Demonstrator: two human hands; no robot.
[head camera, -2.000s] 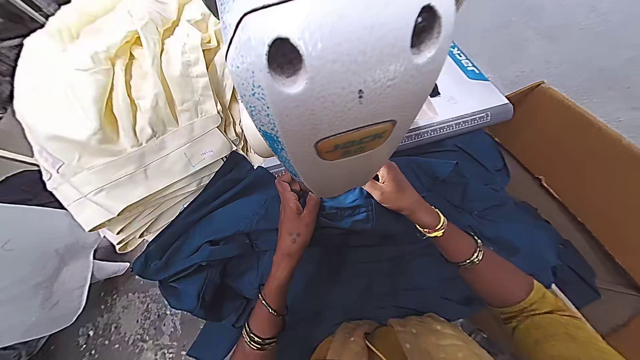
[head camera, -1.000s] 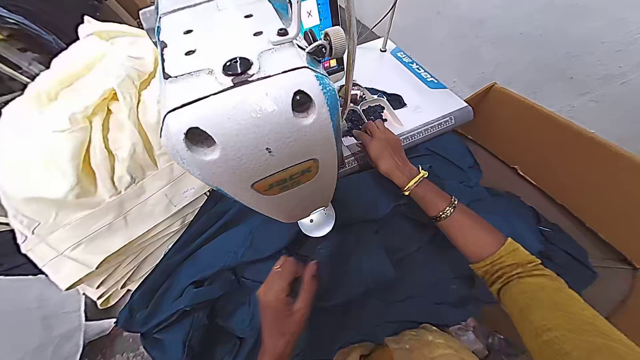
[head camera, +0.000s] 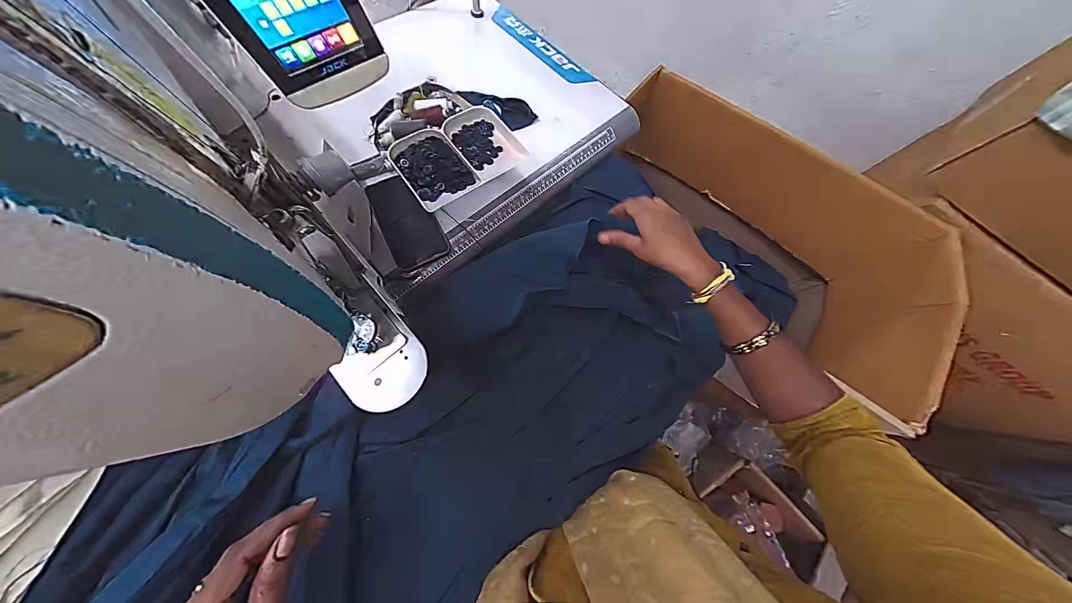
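A white Jack sewing machine fills the left of the head view, its narrow white work arm reaching over dark blue cloth. My right hand is over the blue cloth near the cardboard box, fingers apart and holding nothing. At the bottom left, my left hand is at the blue cloth, partly cut off by the frame; whether it pinches any cloth cannot be told. A two-part tray of dark buttons rests on the white table beside several thread spools.
A lit control screen stands behind the table, which has a ruler edge. An open cardboard box is on the right, with another carton beyond. Cream cloth shows at the lower left. A dark phone-like slab lies by the machine.
My right hand has moved off the button tray area to the blue cloth near the box. Two seconds ago both hands were at the cloth by the machine head. The view has swung right.
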